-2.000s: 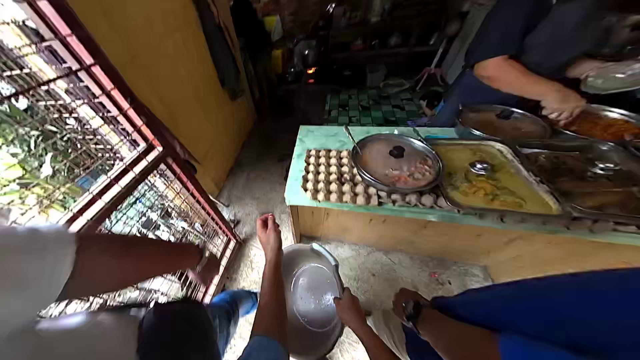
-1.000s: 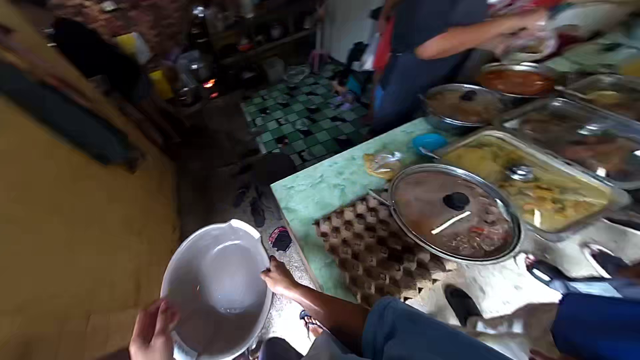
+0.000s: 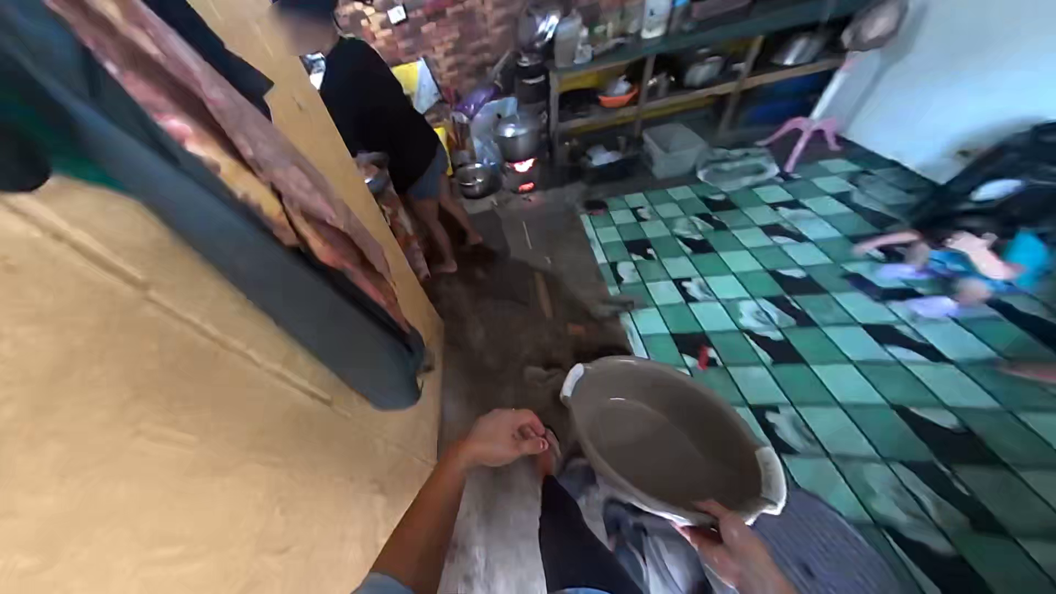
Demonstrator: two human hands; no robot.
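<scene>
A large oval grey basin (image 3: 660, 437) with pale handles is in front of my body, low in the view. My right hand (image 3: 726, 544) grips its near rim, the thumb over the edge. Some liquid may lie in the bottom; this is hard to tell. My left hand (image 3: 505, 437) is off the basin, to its left, with the fingers curled in and nothing seen in them. Below the basin, my legs and feet are partly hidden by it.
A yellow wall (image 3: 206, 429) with hanging cloths (image 3: 297, 272) runs along the left. Ahead, a person (image 3: 379, 107) stands near a metal pot (image 3: 518, 136) over a fire. Green checkered flooring (image 3: 742, 313) spreads to the right, with a child (image 3: 973, 256) on it. Shelves (image 3: 652, 107) stand behind.
The view has moved away from the food table with the trays and egg cartons, towards the cooking area. My right hand still holds the basin; my left hand remains off it.
</scene>
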